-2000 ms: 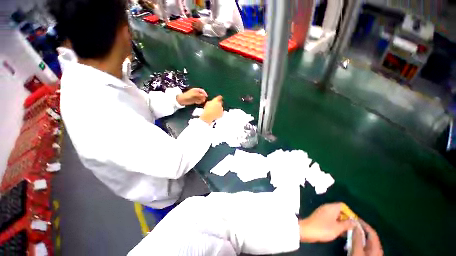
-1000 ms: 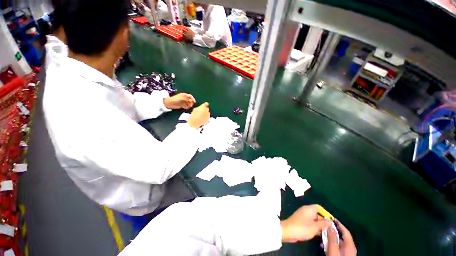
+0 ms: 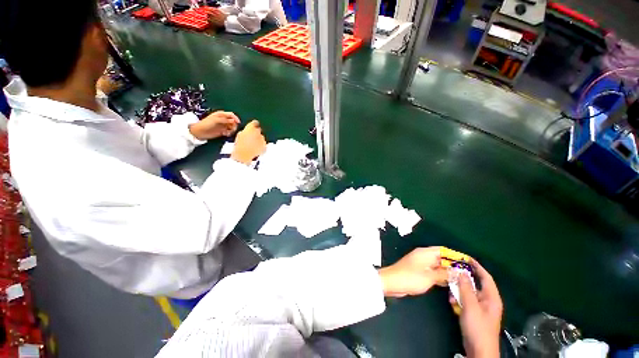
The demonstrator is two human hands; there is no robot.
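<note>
My left hand (image 3: 419, 271), with yellow finger cots, holds a small dark, purple-glinting module (image 3: 462, 266) at the lower right. My right hand (image 3: 481, 308) presses a small white wipe (image 3: 459, 282) against the module; the two hands touch. Most of the module is hidden by the fingers and the wipe. Loose white wipes (image 3: 315, 215) lie overlapping on the green surface, beyond my left sleeve.
A clear bottle (image 3: 550, 333) stands by white wipes (image 3: 585, 350) at the lower right. A neighbouring worker (image 3: 112, 189) sits at left, near another bottle (image 3: 307, 175) and a dark module heap (image 3: 172, 105). A metal post (image 3: 326, 91) and red tray (image 3: 294, 43) stand beyond.
The view has turned right and down. The bottle at the lower right has come into view. The module's dark, purple-glinting top now shows between my hands, which stay together with the wipe.
</note>
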